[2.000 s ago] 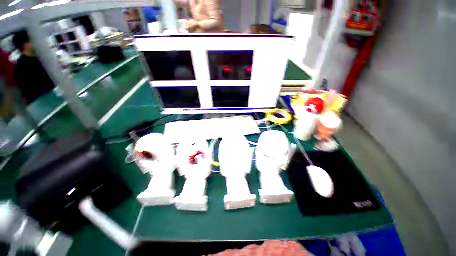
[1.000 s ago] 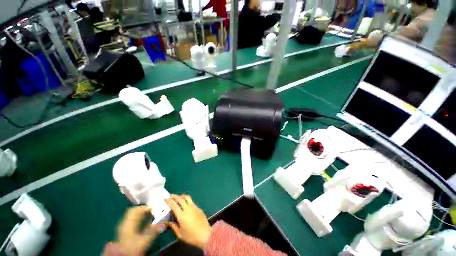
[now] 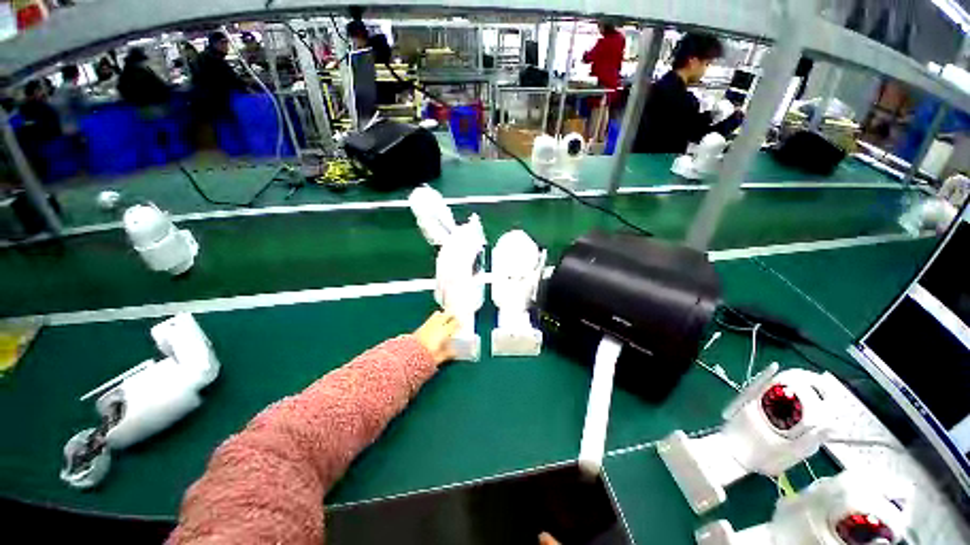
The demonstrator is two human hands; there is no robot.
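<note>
My left hand (image 3: pixel 434 336), in a pink fleecy sleeve, reaches in from the lower left. Its fingers are on the lower part of an upright white pan-tilt camera (image 3: pixel 461 279), near its foot. A second upright white camera (image 3: pixel 516 293) stands just right of it, beside the black printer (image 3: pixel 636 303). Only a small fingertip-like bit of my right hand (image 3: pixel 548 539) shows at the bottom edge, so its grip is hidden. Another white camera lies on its side at the left (image 3: pixel 160 394), its lower end open with parts visible.
Two cameras with red-glowing faces (image 3: pixel 785 408) stand at lower right before the monitor (image 3: pixel 931 341). A white strip (image 3: pixel 600 410) hangs from the printer. More cameras (image 3: pixel 160 240) are on the green line. A metal post (image 3: pixel 745 138) rises behind the printer. People work beyond.
The view has swung left. The camera that both hands were at now stands beside the one near the printer, with only my left hand on it. My right hand has dropped almost out of view.
</note>
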